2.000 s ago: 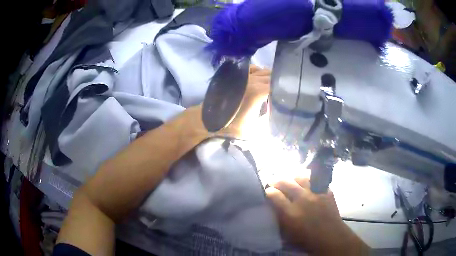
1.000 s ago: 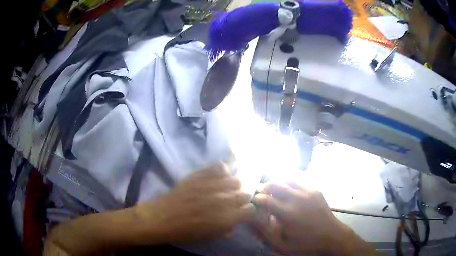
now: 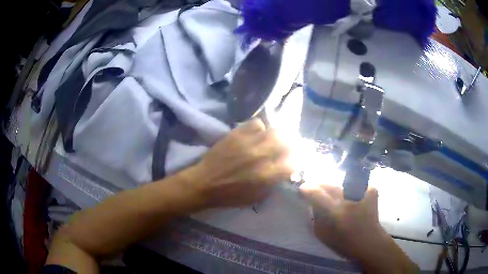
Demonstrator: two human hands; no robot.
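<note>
Light grey cloth with dark grey parts (image 3: 120,118) lies bunched left of the needle and runs under my left hand. My left hand (image 3: 246,160) is closed on the cloth edge just left of the needle area. My right hand (image 3: 342,214) lies in front of the presser foot area, fingertips near the needle; glare hides whether it holds cloth. The white sewing machine head (image 3: 334,80) with a blue stripe stands above. The lamp glare (image 3: 315,155) hides the needle and the seam.
A dark oval disc (image 3: 256,80) hangs left of the head. A purple fluffy roll (image 3: 299,16) is tied on top. Scissors (image 3: 455,251) lie at the right. Ruler tape (image 3: 230,249) runs along the front edge. Red cloth (image 3: 35,225) is at lower left.
My left hand first came back from behind the disc to the front, then moved slightly up and away from my right hand. The cloth no longer covers the table's front edge.
</note>
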